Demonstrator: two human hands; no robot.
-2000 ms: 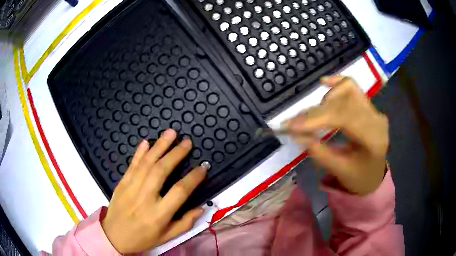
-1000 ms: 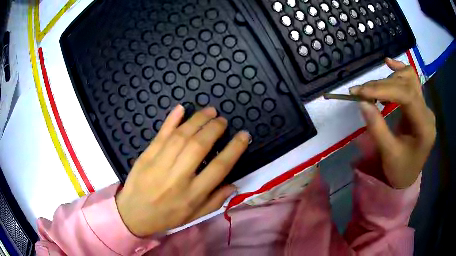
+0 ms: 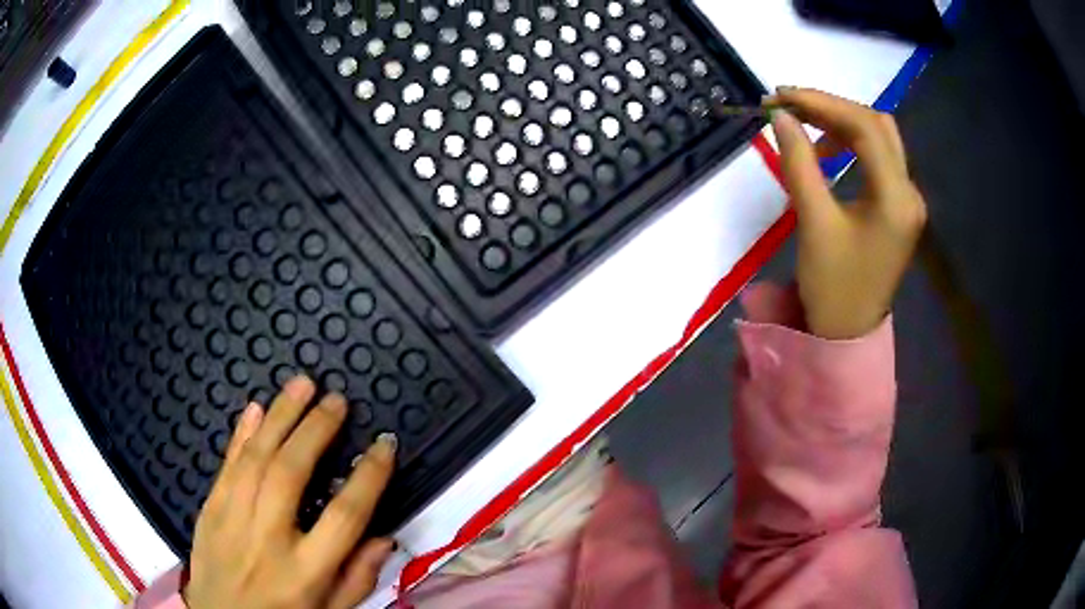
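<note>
The working tray (image 3: 256,321), black with rows of mostly empty round pockets, lies in front of me. My left hand (image 3: 292,488) rests on its near part, fingers spread; a small round metallic part (image 3: 386,441) shows at a fingertip. What lies under the palm is hidden. The source tray (image 3: 559,244), also black, is to the right with many silvery round parts in its pockets and some empty pockets along its near edge. My right hand (image 3: 851,202) pinches a thin stick, perhaps tweezers (image 3: 744,111), whose tip is over the source tray's right corner.
A small dark cap (image 3: 62,73) lies at the upper left. A black object (image 3: 875,17) is at the upper right. Yellow and red tape (image 3: 702,315) mark the white bench top, with blue tape at the right. The bench's front edge runs along the red tape.
My right hand has moved from beside the trays to the source tray's right corner, with the stick. The view has shifted right. My left hand stays on the working tray.
</note>
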